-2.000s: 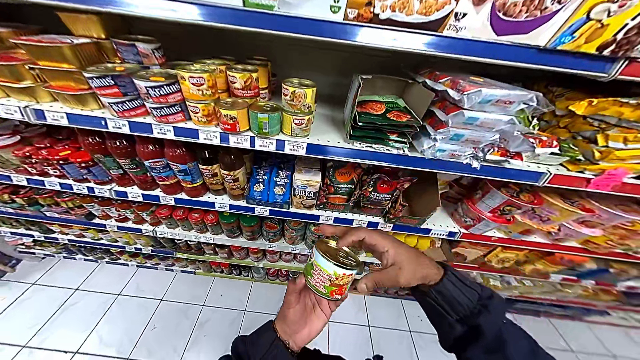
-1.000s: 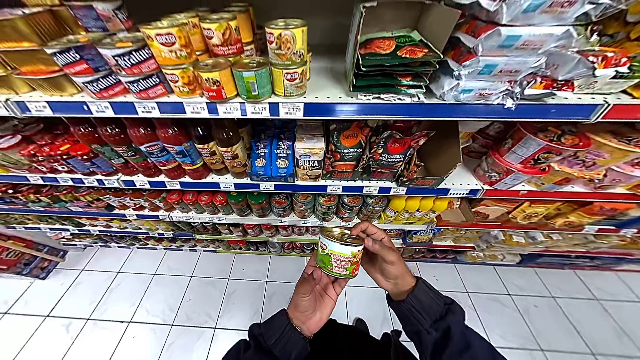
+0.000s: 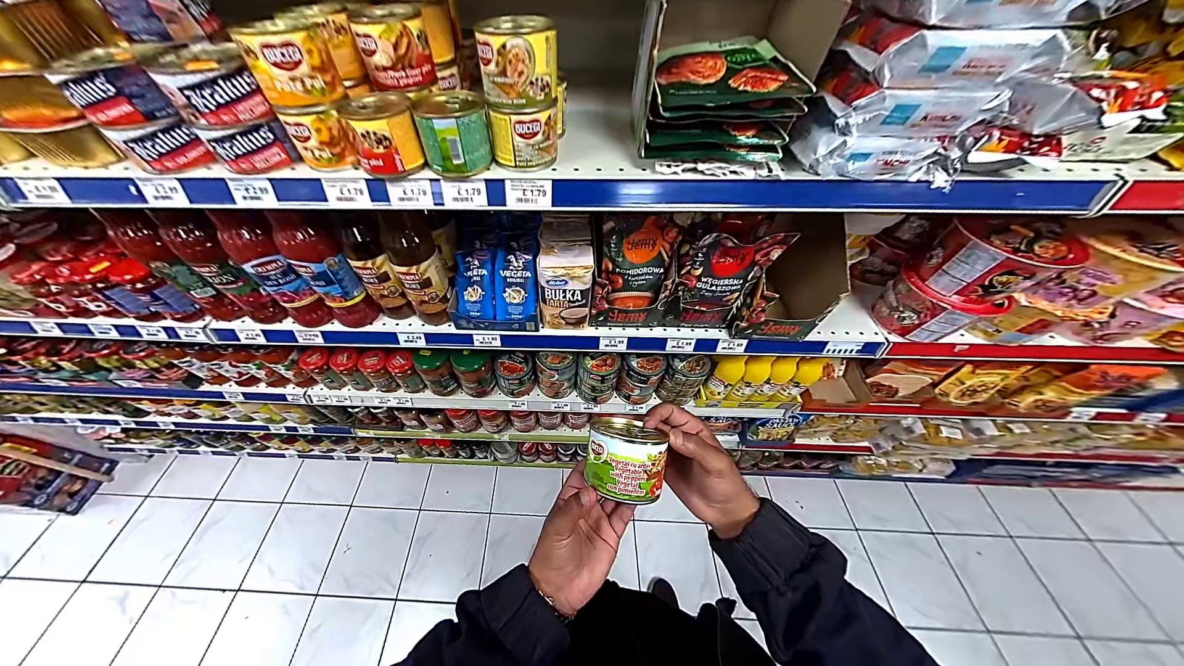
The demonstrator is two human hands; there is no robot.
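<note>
A small food tin with a green, white and red label [image 3: 626,461] is held upright between both hands, in front of the lower shelves. My left hand [image 3: 581,536] cups it from below and from its left side. The fingers of my right hand [image 3: 700,467] grip its right side and upper rim. On the upper shelf stand stacked yellow Bucegi tins [image 3: 523,88], with a green tin [image 3: 453,134] beside them. Dark blue and red Krakus tins [image 3: 220,92] are stacked farther left.
The blue shelf edge [image 3: 610,194] with price tags runs across the view. Below it are sauce bottles [image 3: 319,264], soup pouches [image 3: 638,268] and instant noodle cups [image 3: 953,277]. Small jars [image 3: 472,373] line a lower shelf. A printed box [image 3: 51,472] is at the left over the tiled floor [image 3: 351,555].
The tin has been turned in my hands, so that the written side of its label faces me more squarely. Both hands have stayed on it. The view has shifted closer to the shelves.
</note>
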